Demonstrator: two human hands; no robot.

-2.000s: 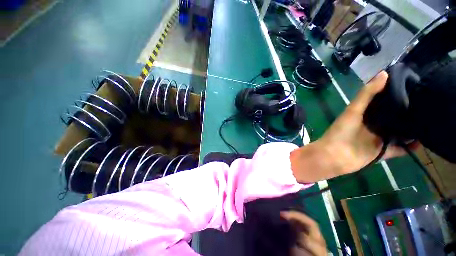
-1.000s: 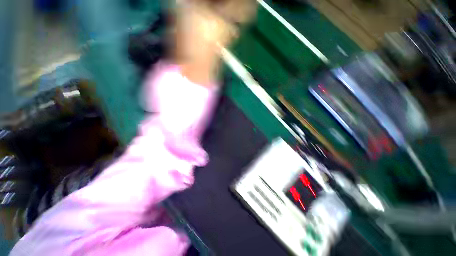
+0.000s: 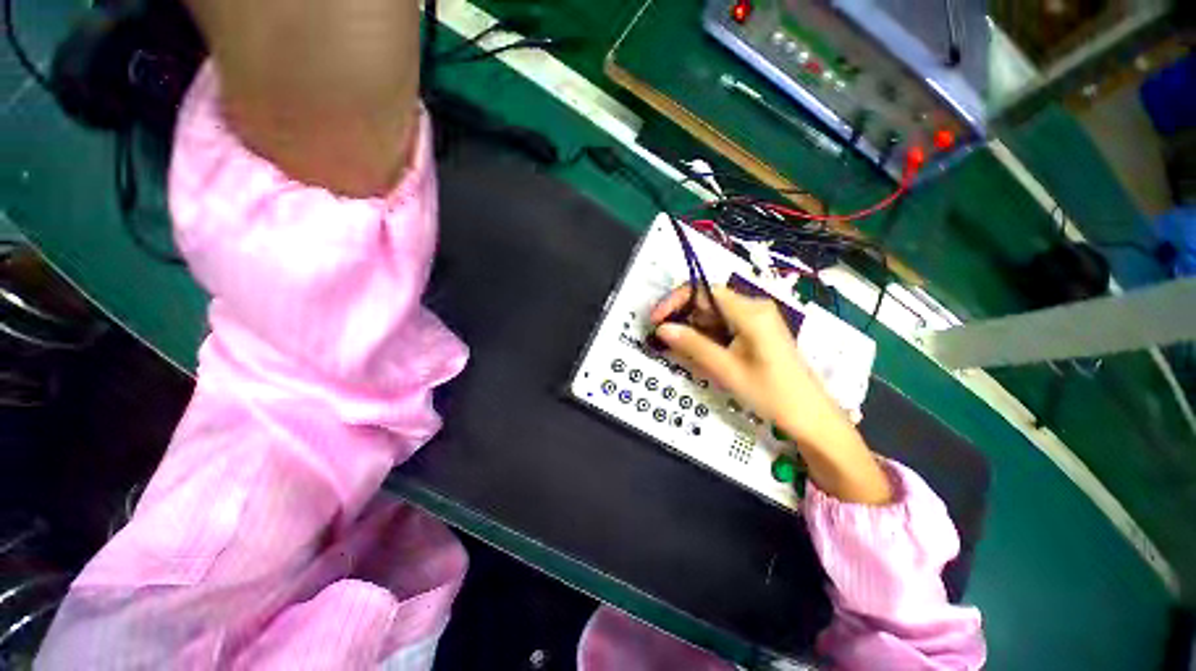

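The white headset tester (image 3: 735, 452) lies tilted in view on the black work mat (image 3: 525, 315). My right hand (image 3: 735, 347) is over its upper left part, fingertips pinched on the end of a black cable (image 3: 691, 256) at the panel. The fingers hide whether the plug sits in a jack. The tester's display is mostly covered by my hand. My left forearm reaches up past the top edge, so my left hand is out of the picture. A dark headset (image 3: 112, 72), partly cut off, lies on the green bench at the upper left.
Bundled black leads (image 3: 800, 230) lie behind the tester. Beyond them is a blue-grey box (image 3: 839, 85) with red terminals and a red lead (image 3: 859, 210). Silvery bands (image 3: 33, 315) show at the left edge. A grey bar (image 3: 1062, 321) crosses at right.
The view has swung right and down onto the tester. My left hand, earlier at a headset, has left the picture at the top. My right hand is now at the tester with a cable end.
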